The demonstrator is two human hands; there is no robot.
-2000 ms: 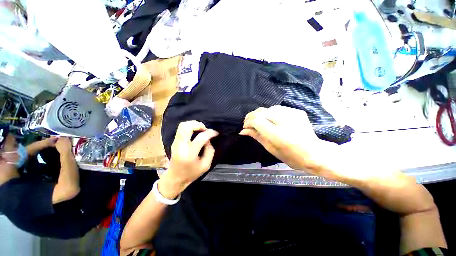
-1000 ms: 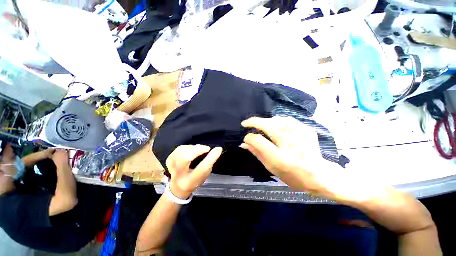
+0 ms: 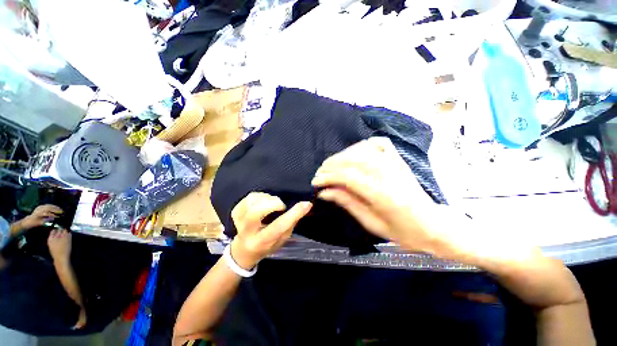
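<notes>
A black fabric piece (image 3: 304,128) with a fine dotted face lies on the white table at its front edge. Its right part looks striped grey. My left hand (image 3: 260,226) pinches the fabric near its front edge, thumb pointing right. My right hand (image 3: 358,189) holds the fabric just to the right, with its fingertips close to my left thumb. Both hands are bare, and a white band is on my left wrist. What lies between the fingertips is too dark to tell.
Cardboard (image 3: 220,128), a plastic-wrapped dark item (image 3: 169,179) and a grey box with a round grille (image 3: 95,161) are at the left. A light-blue paddle (image 3: 511,94) and red-handled scissors (image 3: 599,182) are at the right. Another person's arms (image 3: 64,253) show at far left.
Both hands stay on the fabric. My right fingertips have moved slightly left, closer to my left thumb. The striped part at the right now shows less. The other person's hands have moved apart.
</notes>
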